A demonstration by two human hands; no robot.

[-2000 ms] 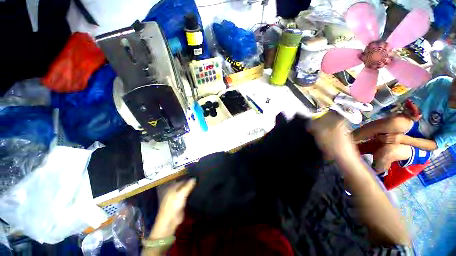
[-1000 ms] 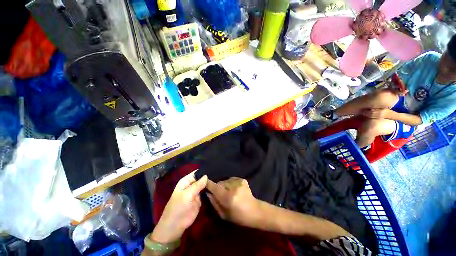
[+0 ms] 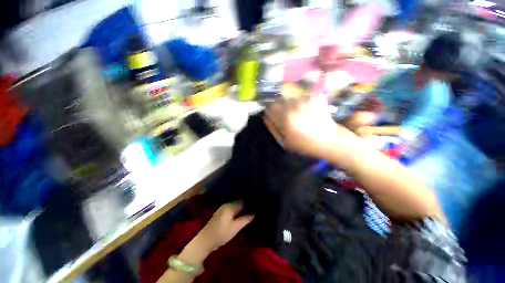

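Observation:
The frame is blurred. A black garment (image 3: 260, 166) hangs stretched upward over my lap, with a small pale label low on the dark cloth. My right hand (image 3: 302, 121) is raised at the table's right part and holds the garment's upper end. My left hand (image 3: 228, 224) grips the garment's lower left part, in front of the table edge. Dark red cloth (image 3: 183, 243) lies on my lap under it. The button-sewing machine (image 3: 83, 132) stands at the left. The button tray (image 3: 180, 135) with dark buttons is behind the table's front edge.
A light-blue tool (image 3: 148, 150) is beside the machine. A green bottle (image 3: 247, 77) and a pink fan (image 3: 329, 58) stand at the back. A seated person (image 3: 426, 99) in light blue is at the right. Part of a blue crate (image 3: 376, 218) shows under the dark cloth.
My hands have moved apart from their pinch at the cloth edge. My right hand has gone up and lifted the black garment. The view has shifted and blurred.

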